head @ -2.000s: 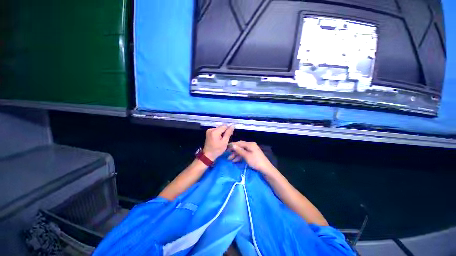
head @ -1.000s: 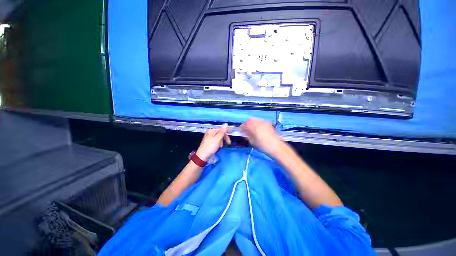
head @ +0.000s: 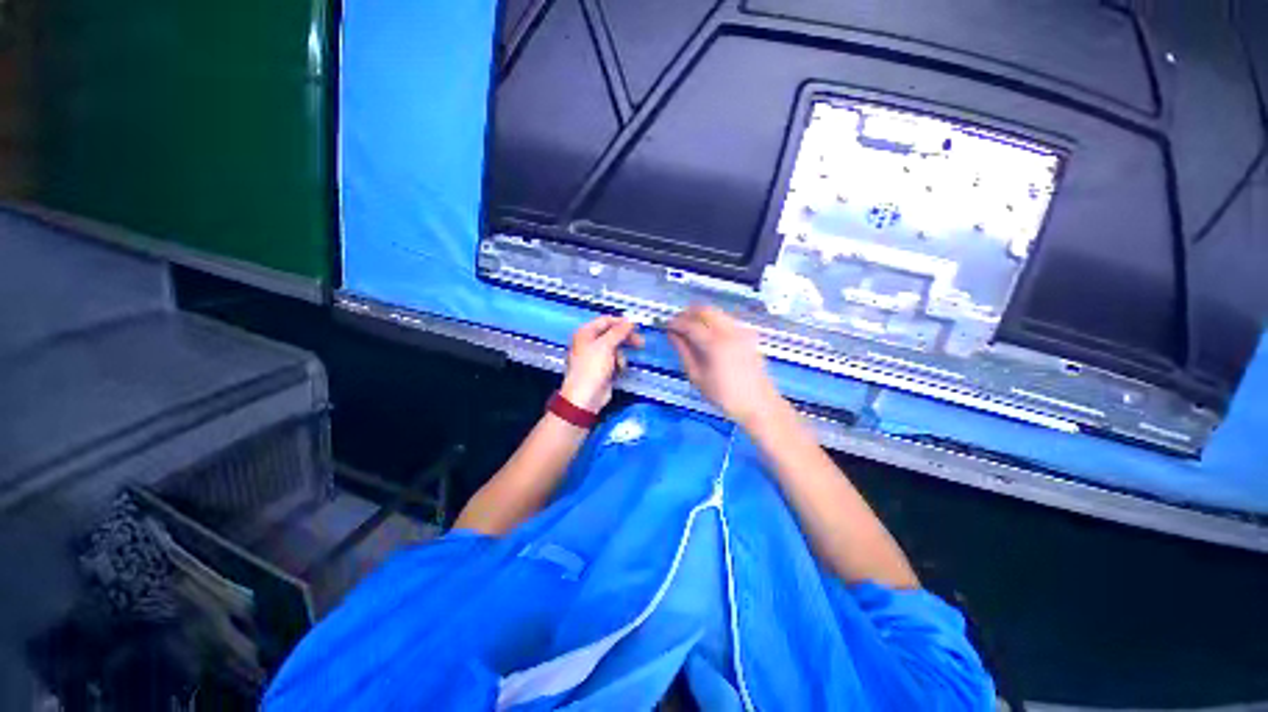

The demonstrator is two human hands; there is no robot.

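A large black ribbed LCD panel (head: 668, 153) lies ribbed side up on a blue padded carrier (head: 403, 153). A bright metal mounting plate (head: 904, 209) is set in its middle, and a silvery edge strip (head: 626, 285) runs along its near edge. My left hand (head: 598, 359), with a red wristband, is at the carrier's near edge just below the strip, fingertips pinched together. My right hand (head: 719, 359) is beside it, slightly blurred, fingers bent at the strip's near side. The hands are a little apart. I cannot tell whether either holds something small.
A green surface (head: 181, 132) lies left of the blue carrier. A metal rail (head: 960, 470) runs along the carrier's near edge. A grey cabinet (head: 153, 403) stands at the lower left, with a dark-framed rack holding a patterned cloth (head: 132, 549) beside it.
The view has turned, so the panel now slants and looks nearer. Both hands have moved from in front of my body up to the panel's near edge, with a gap between them.
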